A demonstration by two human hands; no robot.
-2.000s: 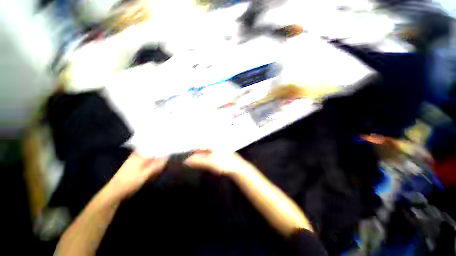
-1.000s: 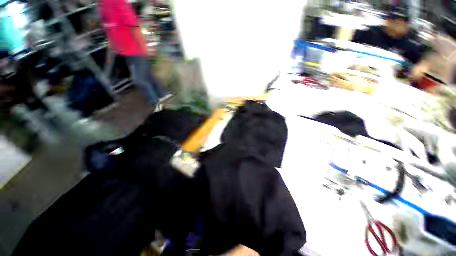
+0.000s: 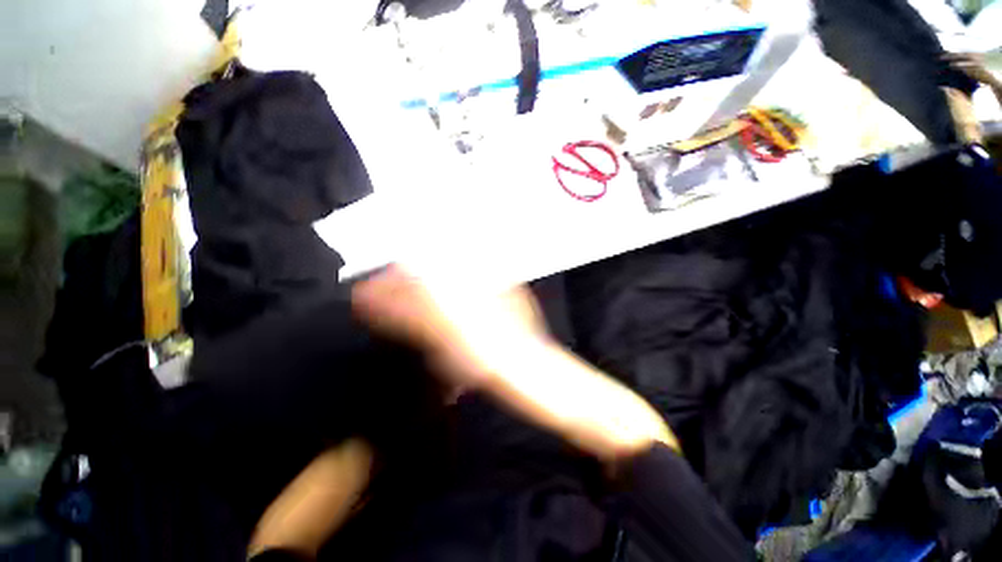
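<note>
A black fabric garment piece (image 3: 269,154) lies over the left part of the white sewing table (image 3: 440,225) and runs down over the lap. My right hand (image 3: 412,313) is blurred at the table's front edge, against the black cloth; its fingers cannot be made out. My left forearm (image 3: 319,494) shows at the bottom, but its hand is hidden in or under the black cloth. The sewing machine head (image 3: 571,93) with a blue stripe stands behind; its small metal needle parts (image 3: 464,137) are at its left end, with no hand there.
Red-handled scissors (image 3: 586,170) lie on the table. Right of them are a clear plastic bag (image 3: 698,176) and yellow-and-red scissors (image 3: 772,134). A black strap (image 3: 527,55) hangs over the head. A black garment pile (image 3: 736,351) fills the front right. Yellow tape (image 3: 162,247) edges the table's left side.
The view has swung back from the left to the table and lap. Both forearms are now in view, and the black cloth is spread from the table's left part to the lap.
</note>
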